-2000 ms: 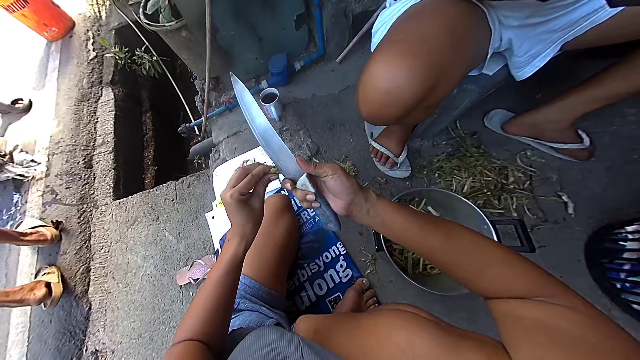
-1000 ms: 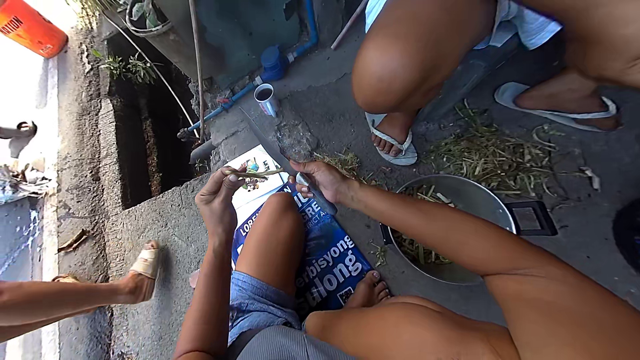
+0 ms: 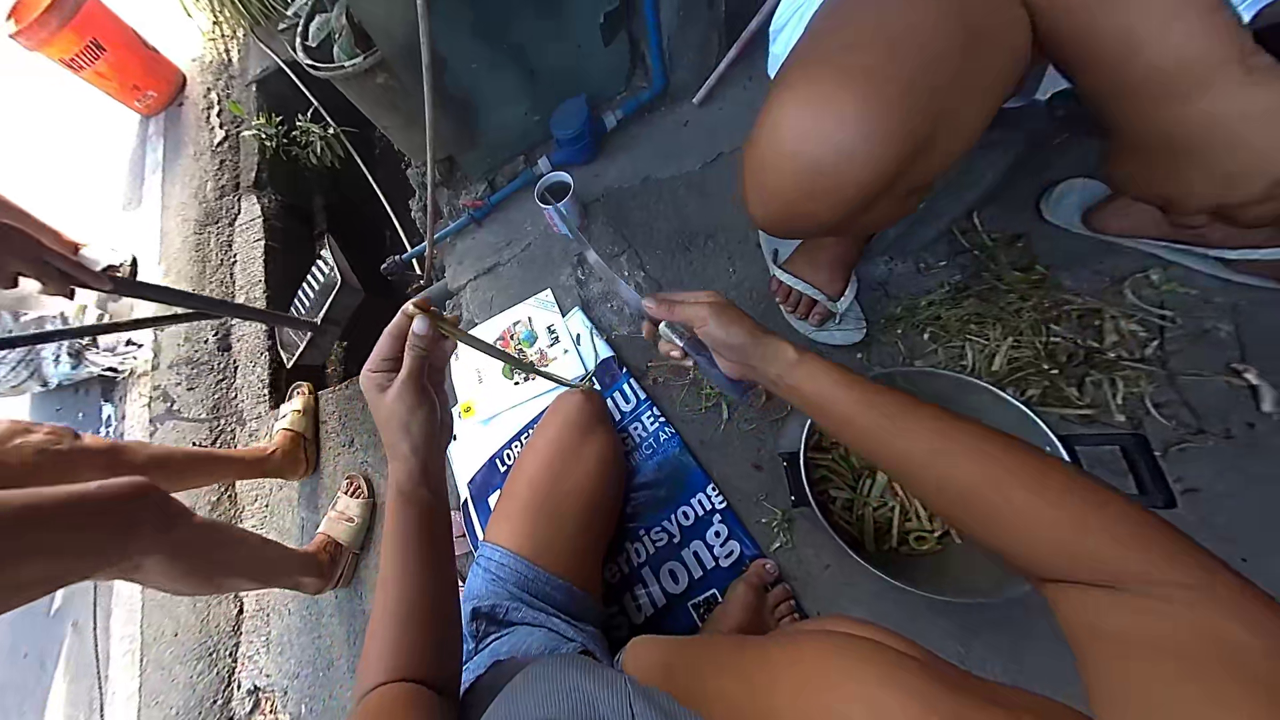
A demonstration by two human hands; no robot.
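Observation:
My left hand (image 3: 410, 370) pinches one end of a long thin green-brown pod or stalk (image 3: 500, 352), which slants down to the right above my knee. My right hand (image 3: 712, 340) is closed around the handle of a large knife (image 3: 612, 278); its blade, blurred, points up and left toward a cup. Below my right forearm stands a metal pot (image 3: 960, 590) with dark handles, holding cut green pieces (image 3: 875, 500). A heap of green trimmings (image 3: 1030, 325) lies on the ground beyond the pot. Under my knee are a blue printed tarpaulin (image 3: 690, 500) and a white printed sheet (image 3: 480, 370).
A white cup (image 3: 557, 200) with dark contents stands by a blue pipe (image 3: 480, 215). Another person's knees and slippers (image 3: 835, 310) are at the upper right. At left, a person in sandals (image 3: 345, 520) holds a long-handled dustpan (image 3: 320, 305) over an open drain. An orange bucket (image 3: 110, 55) is beyond.
My right hand has moved the knife away from the stalk, which stays in my left hand. The person at left has come closer, and the dustpan has come into view.

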